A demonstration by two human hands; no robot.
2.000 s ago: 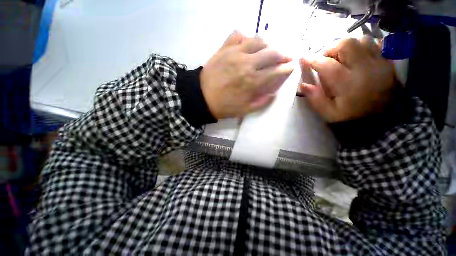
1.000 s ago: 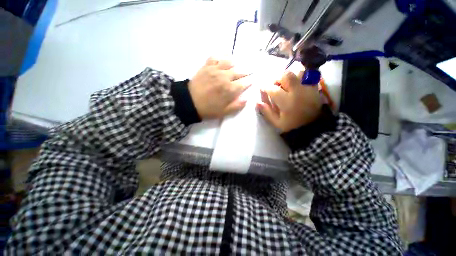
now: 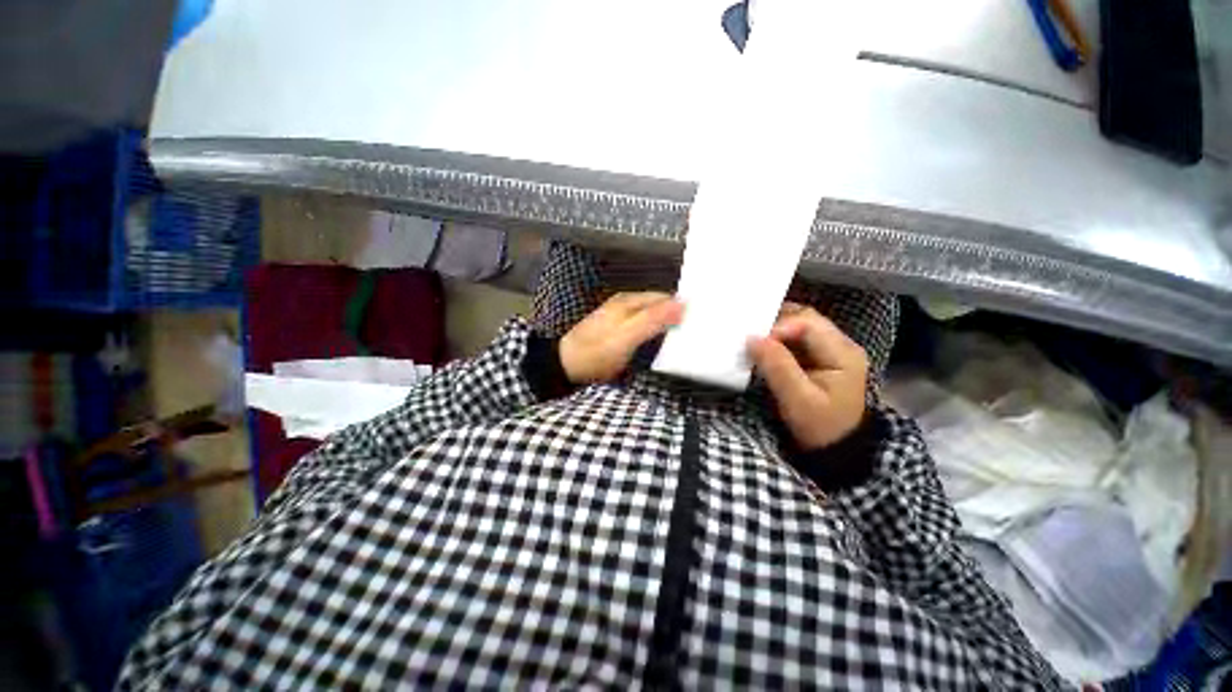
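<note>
A white fabric strip point(image 3: 751, 230) runs from the white machine table over its ruler-marked front edge to my lap. My left hand point(image 3: 619, 335) is at the strip's left edge near its lower end, fingertips touching it. My right hand point(image 3: 813, 376) pinches the strip's lower right corner between thumb and fingers. The strip's far end blends into the bright table at the top of the picture. The sewing head and needle are out of view.
The table's front edge point(image 3: 946, 256) crosses the view. Snips point(image 3: 1059, 34) and a black phone point(image 3: 1148, 81) lie at the upper right. White pieces point(image 3: 1067, 514) are heaped low at right. A maroon cloth point(image 3: 300, 314) with white pieces and blue crates point(image 3: 189, 243) are at left.
Both hands have moved from beside the needle down to the strip's near end at my lap. The view has tilted down, and the sewing head has left the picture.
</note>
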